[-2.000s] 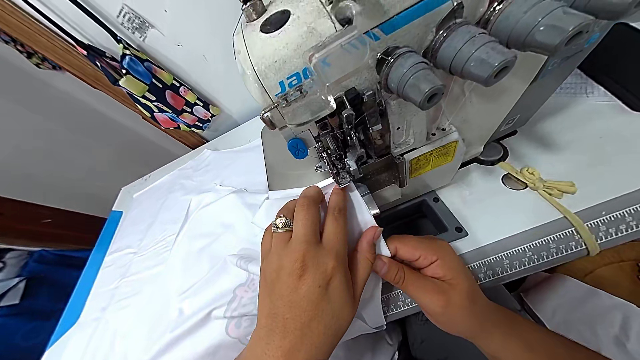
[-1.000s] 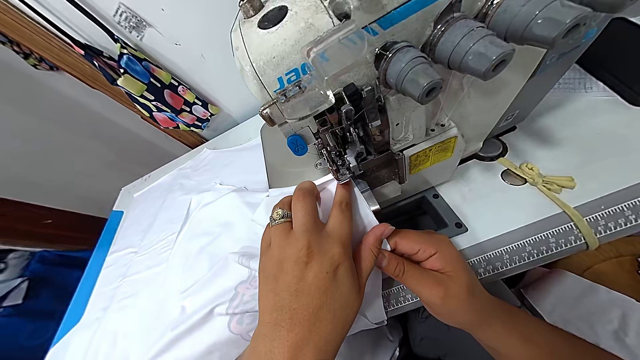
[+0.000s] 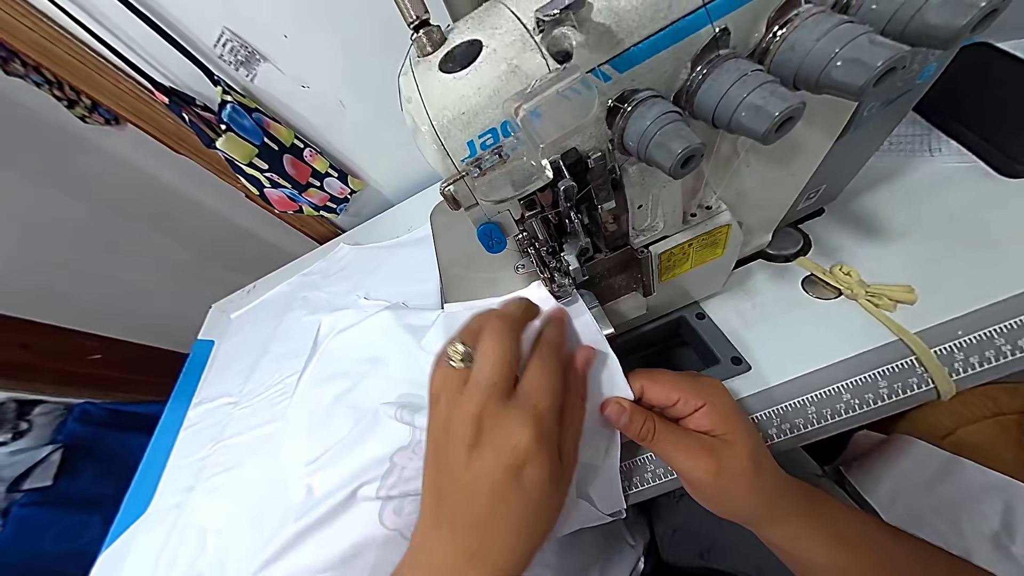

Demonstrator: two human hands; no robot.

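White fabric (image 3: 320,416) with a faint printed figure lies over the left of the machine table, its upper edge at the presser foot (image 3: 562,280) of a Jack overlock sewing machine (image 3: 472,104). My left hand (image 3: 504,424), with a ring and slightly blurred, rests over the cloth just below the foot, fingers bent and somewhat apart, gripping nothing visible. Between thumb and fingers my right hand (image 3: 688,432) pinches the cloth's right edge, near the table's front edge. The needle tip is hard to make out.
A grey recessed tray (image 3: 680,344) is right of the foot. A measuring tape (image 3: 872,392) runs along the table edge, with a yellow tied strip (image 3: 888,308) over it. A black phone-like object (image 3: 980,108) lies at upper right. Patterned fabric (image 3: 280,160) hangs behind; blue cloth (image 3: 72,464) is at lower left.
My left hand's fingers have drawn back a little from the presser foot and bent. My right hand still pinches the cloth's edge.
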